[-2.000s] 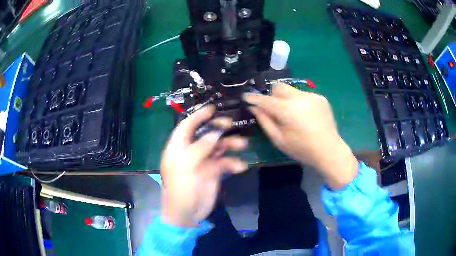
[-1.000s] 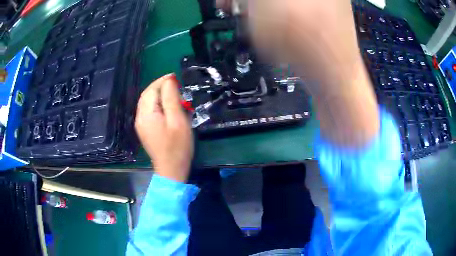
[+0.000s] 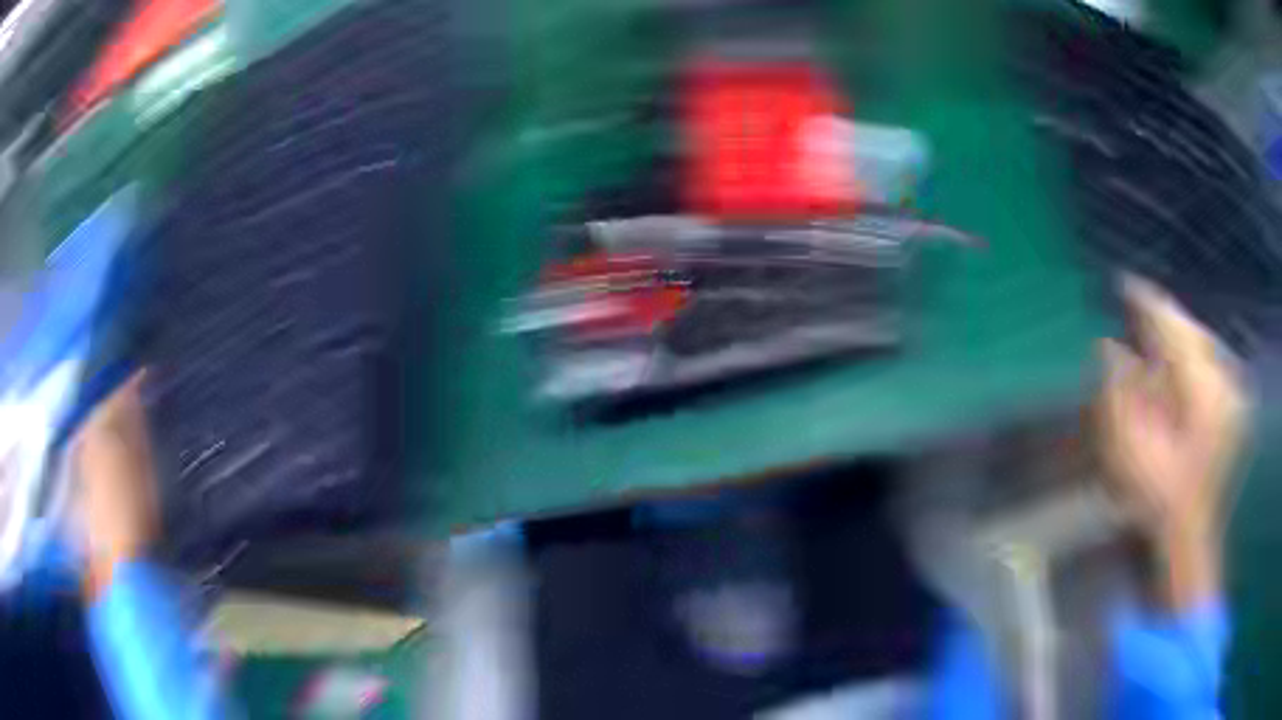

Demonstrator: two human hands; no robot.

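The whole view is strongly blurred. The black press fixture [image 3: 787,317] sits on the green bench in the middle, with the thick red press handle [image 3: 763,141] over its back part. Red-tipped left toggle clamps [image 3: 619,303] show at its left side. My left hand [image 3: 113,471] is at the far left, beside the left tray stack [image 3: 281,310]. My right hand [image 3: 1170,408] is at the right, near the front edge of the right tray [image 3: 1167,169], fingers raised. Both hands are away from the fixture. Whether either holds anything cannot be told.
A blue box [image 3: 70,324] stands at the left edge, beyond the tray stack. A pale, blurred object [image 3: 889,162] is just right of the red handle. The bench's front edge [image 3: 703,490] crosses below the fixture. A lower green shelf [image 3: 302,675] is at bottom left.
My left hand has left the left clamps and moved far left. My right hand has come down from the top of the press to the right. The red handle now shows over the fixture.
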